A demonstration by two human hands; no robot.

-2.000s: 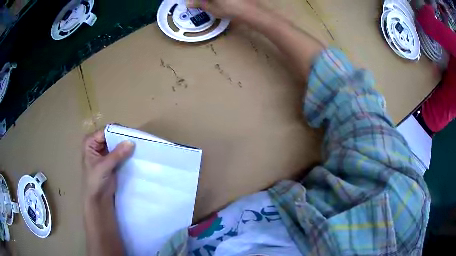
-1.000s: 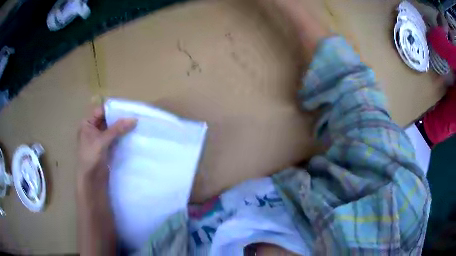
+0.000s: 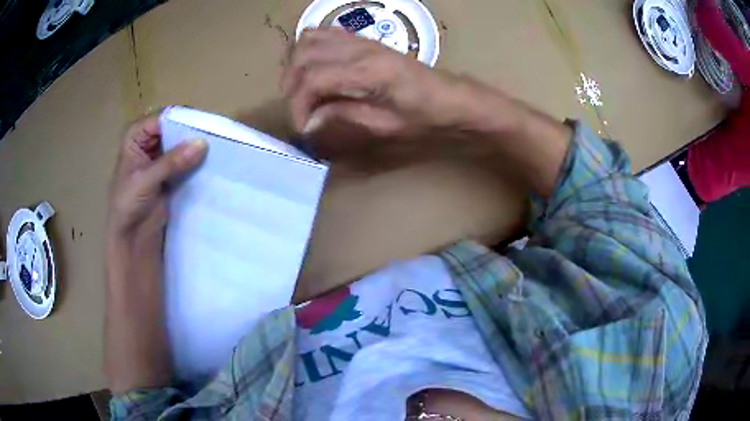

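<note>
A long white label sheet [image 3: 238, 222], folded at its top edge, slants down toward my body. My left hand [image 3: 152, 177] grips its upper left corner, thumb on top. My right hand [image 3: 354, 86] is above the table, slightly blurred, just beyond the sheet's upper right corner, fingers curled and pointing left. Whether it holds a small sticker cannot be told. A round white plastic base [image 3: 419, 29] with a small dark rectangle lies at the top centre, partly hidden behind my right hand and cut by the picture's edge.
The tan cardboard table cover [image 3: 460, 197] has scuffs and tape lines. Another base [image 3: 33, 263] lies at the left edge, and stacked bases [image 3: 664, 34] at upper right. A dark conveyor at upper left carries a base [image 3: 59, 16]. A person's red sleeve [image 3: 724, 156] and white sheets [image 3: 670, 201] are at right.
My right hand has come back from the top edge toward the sheet. A base is again visible at the top centre. My left hand and the sheet sit higher in the picture.
</note>
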